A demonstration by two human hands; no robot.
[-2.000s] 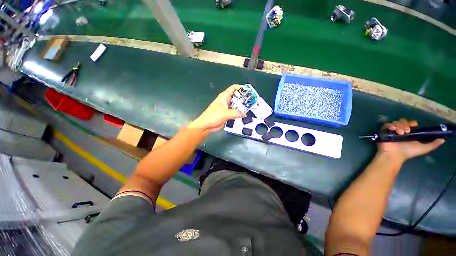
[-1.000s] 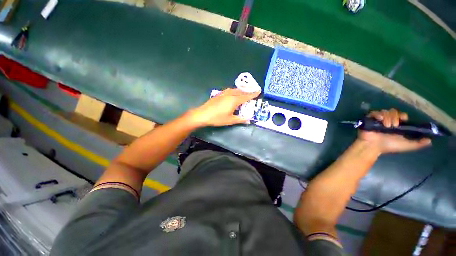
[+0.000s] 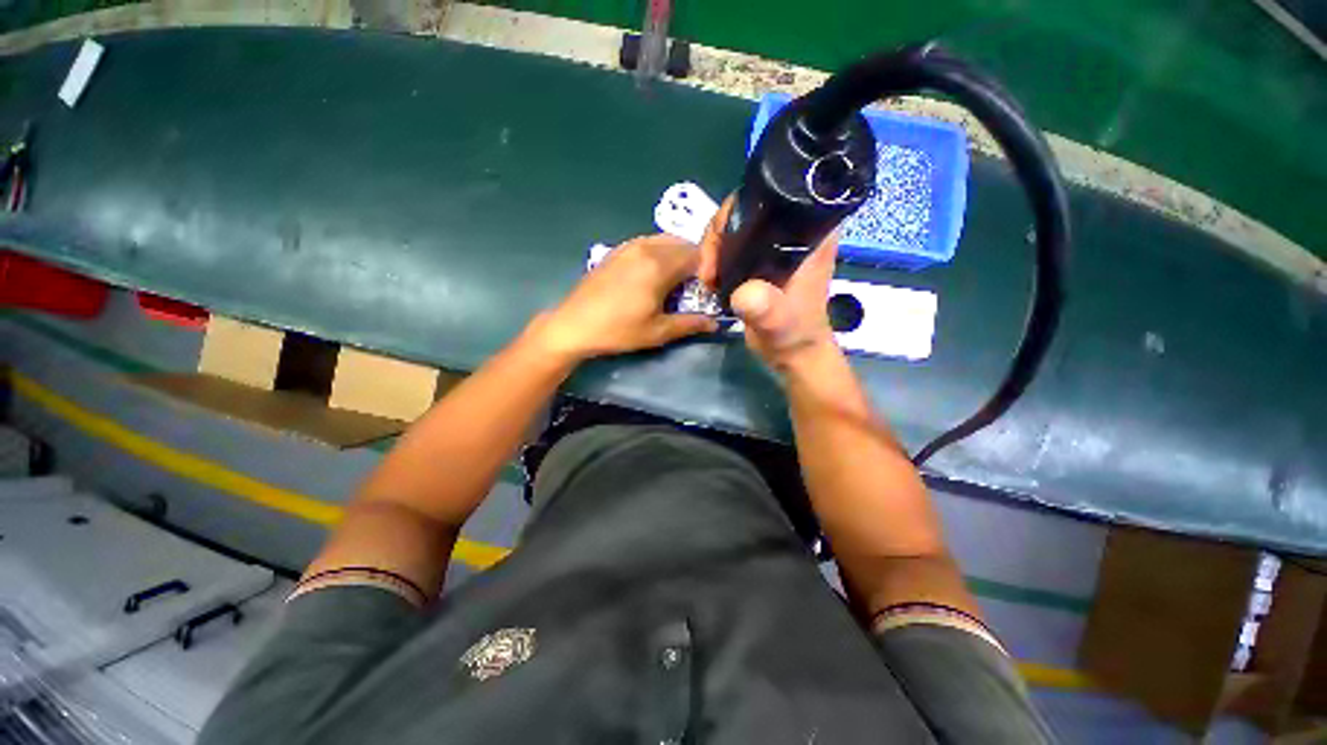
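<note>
My right hand [image 3: 786, 299] is closed around the black electric screwdriver [image 3: 801, 182], held upright with its rear end and cord towards the camera. Its bit is hidden below. My left hand [image 3: 633, 301] holds a small plug unit [image 3: 697, 299] at the white fixture [image 3: 895, 320], just left of the screwdriver. Most of the unit is hidden by my hands and the tool. A white cover [image 3: 681, 210] with small dark holes lies just behind my left hand.
The blue bin of screws [image 3: 946, 189] stands behind the fixture, partly hidden by the screwdriver. The thick black cord [image 3: 1051, 248] arches over the right side of the bench [image 3: 364, 189]. A small white piece [image 3: 82, 73] and pliers [image 3: 16, 172] lie far left.
My right hand has brought the screwdriver left from beside the fixture and turned it upright over the unit. My left hand stays at the fixture with the unit, which it earlier held raised.
</note>
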